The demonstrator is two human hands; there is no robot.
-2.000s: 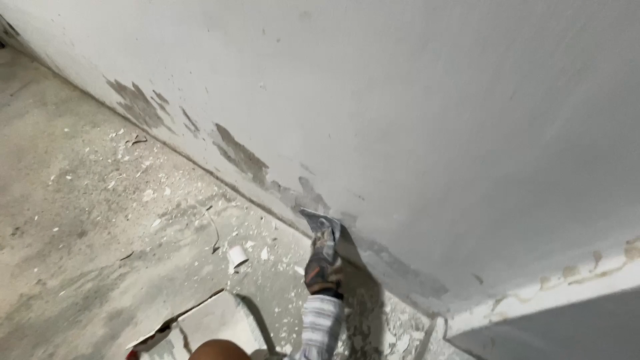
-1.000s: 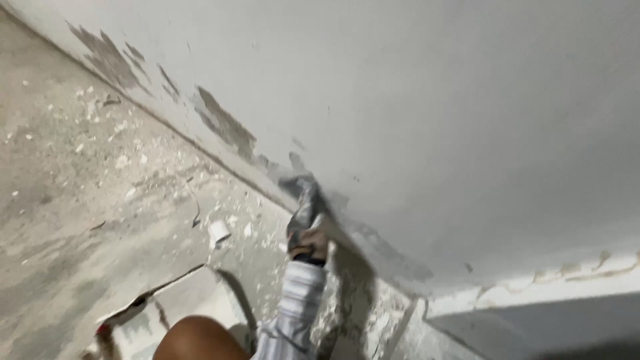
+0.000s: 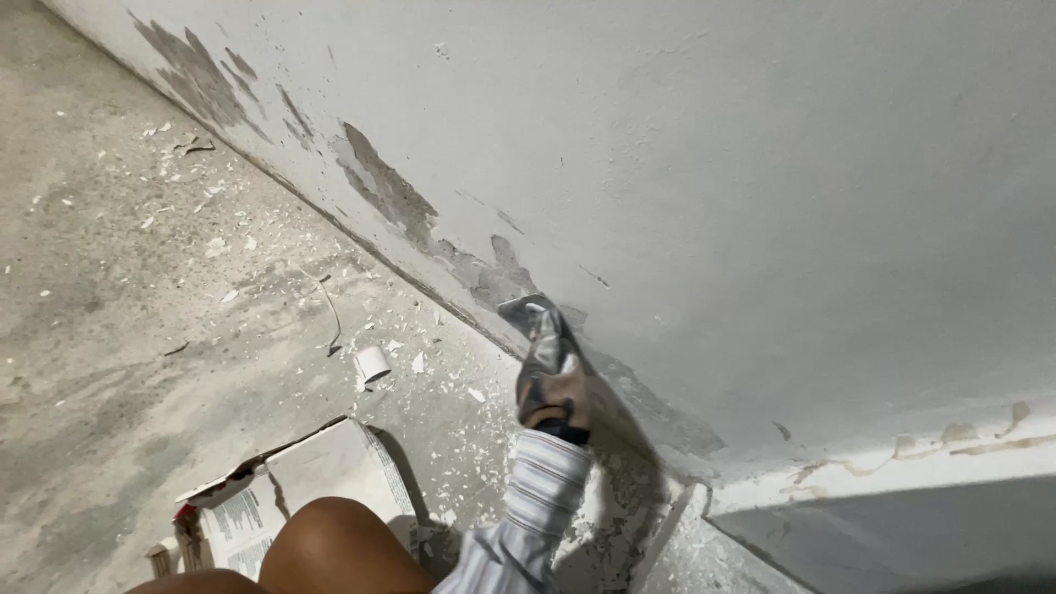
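Observation:
My right hand [image 3: 554,375], in a stained work glove below a striped sleeve, grips a scraper with a flat metal blade [image 3: 523,309]. The blade lies against the lower part of the white wall [image 3: 701,206], at a grey patch of peeled paint [image 3: 495,276]. Further up and left along the wall are more bare patches [image 3: 388,186]. White paint flakes lie on the concrete floor [image 3: 140,313] along the foot of the wall. My left hand is out of view.
An opened white box or sack with printing [image 3: 330,470] lies beside my bent knee [image 3: 342,540]. A small white cylinder [image 3: 372,363] and a thin curled strip [image 3: 332,313] are on the floor. At the lower right a ledge [image 3: 874,470] juts from the wall.
My right hand and the scraper have moved slightly along the low wall patches between the frames. The view has shifted a little.

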